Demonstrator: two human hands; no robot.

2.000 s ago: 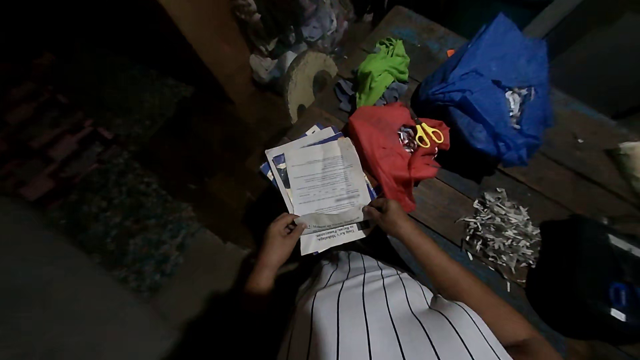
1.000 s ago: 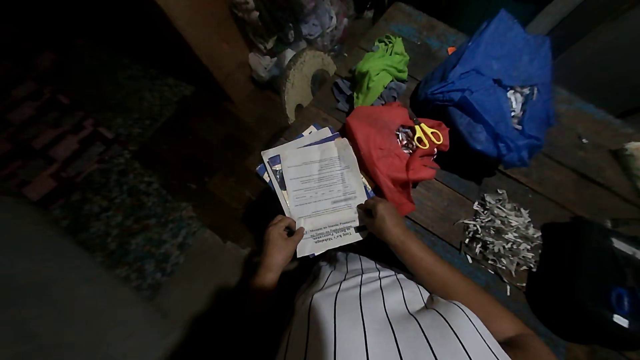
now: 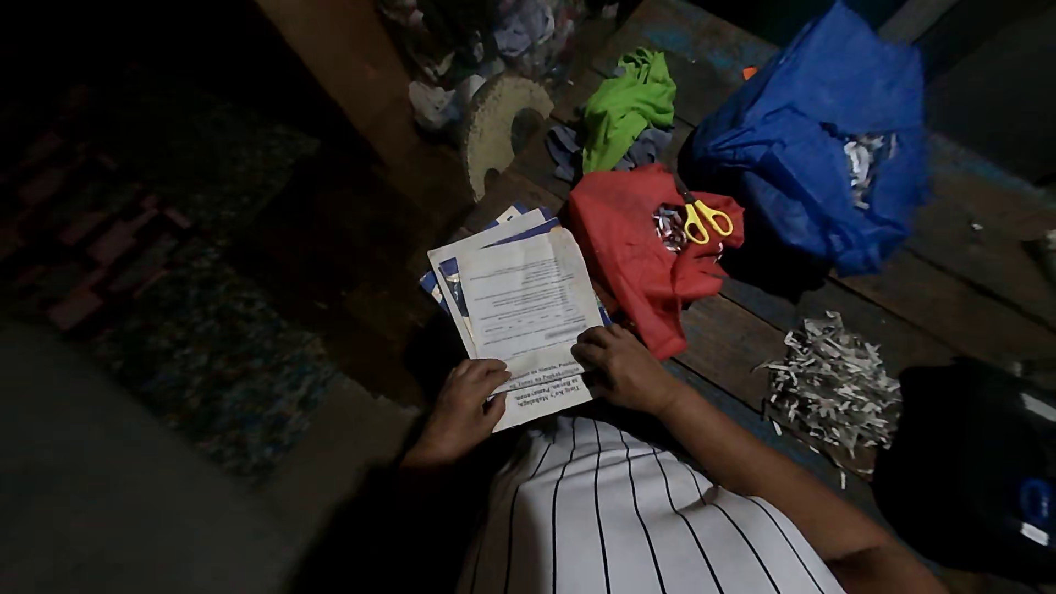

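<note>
A printed sheet of paper (image 3: 532, 301) lies on top of a small stack of papers and blue-edged booklets (image 3: 450, 276) over my lap. A crease crosses the sheet near its lower end. My left hand (image 3: 466, 404) holds the lower left edge, its thumb and fingers on the paper. At the right edge, my right hand (image 3: 619, 363) has curled fingers on the same sheet. Yellow-handled scissors (image 3: 707, 221) rest on a red cloth bag (image 3: 627, 239) to the right of the stack, their blades partly hidden. Shredded paper shows in the bag's opening.
On the wooden planks (image 3: 932, 289) stand a blue bag (image 3: 817, 157) with shredded paper inside, a green cloth (image 3: 631, 107) and a pile of paper strips (image 3: 833, 388). A black bag (image 3: 973, 470) is at the right edge. A curved, pale object (image 3: 495, 132) stands beyond the stack.
The fold at the sheet's lower end has shifted, with both hands still at its edges. The scissors and bags have not moved.
</note>
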